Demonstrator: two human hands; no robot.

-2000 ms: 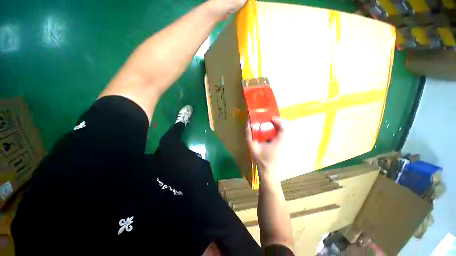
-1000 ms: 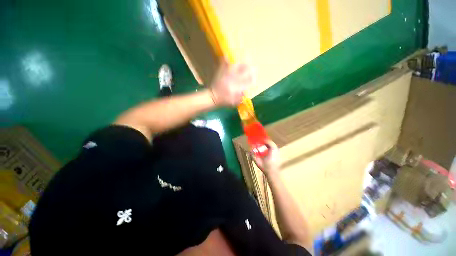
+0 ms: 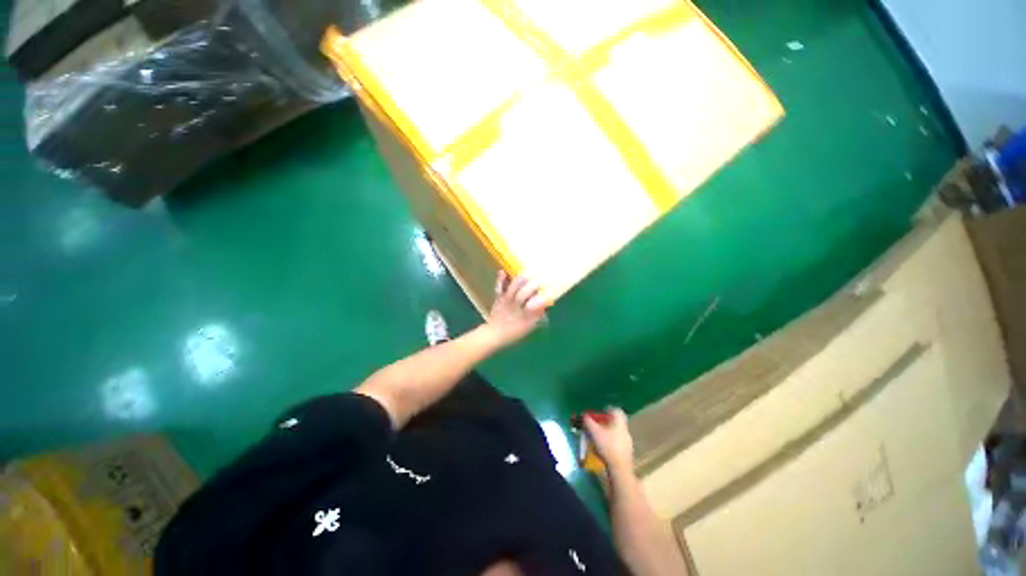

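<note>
The large carton [image 3: 495, 197] stands on the green floor with yellow-orange tape crossing its top and running along its near left edge. My left hand [image 3: 518, 308] rests on the carton's near corner, its fingers spread over the tape end. My right hand [image 3: 611, 437] holds the red tape dispenser [image 3: 593, 419] low, away from the carton, beside the flattened cartons. Only part of the dispenser shows, with yellow tape below it.
Flattened cartons [image 3: 788, 416] are stacked at the right. Clear-plastic-wrapped boxes [image 3: 169, 96] stand at the upper left. A printed, yellow-taped carton [image 3: 124, 495] is at the lower left. Something blue [image 3: 1015, 169] is at the right edge.
The tape strip no longer stretches between carton and dispenser. My right hand has drawn down, away from the carton, with the dispenser. My left hand lies on the corner. The view has shifted.
</note>
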